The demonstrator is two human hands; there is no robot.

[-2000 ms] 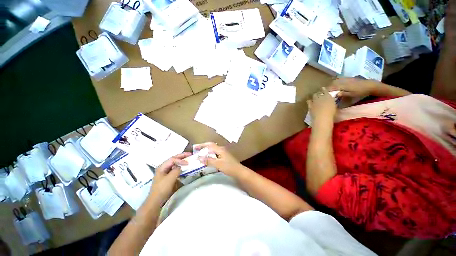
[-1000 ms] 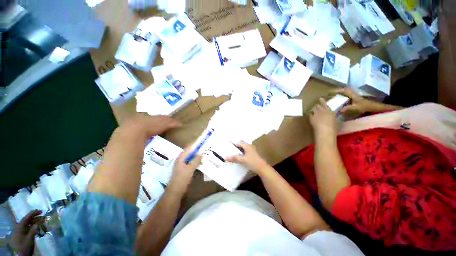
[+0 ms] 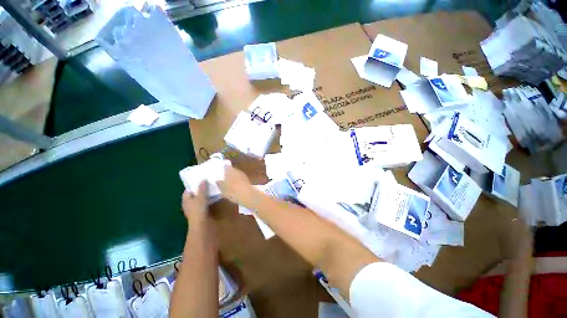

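Note:
My left hand (image 3: 195, 204) and my right hand (image 3: 235, 184) are together over a white blister tray (image 3: 190, 180) at the left edge of the cardboard. My left hand grips its near side. My right fingers are on a white paper at its right side; the fingertips are partly hidden. A thin black cord loop (image 3: 205, 155) stands out behind the tray. Another packed tray (image 3: 250, 135) with a black loop lies just beyond. A box panel with a blue square (image 3: 403, 210) lies right of my right forearm.
A heap of white leaflets (image 3: 323, 149) and boxes (image 3: 388, 146) covers the cardboard (image 3: 248, 273). A tall white carton (image 3: 158, 59) stands at upper left. Looped trays (image 3: 106, 298) line the lower left. Another person's blurred arm (image 3: 516, 267) is at the right, close to the bench.
The view has shifted. My hands have left the printed box panel and moved up and left to the tray. The blue-sleeved arm that reached across is out of view.

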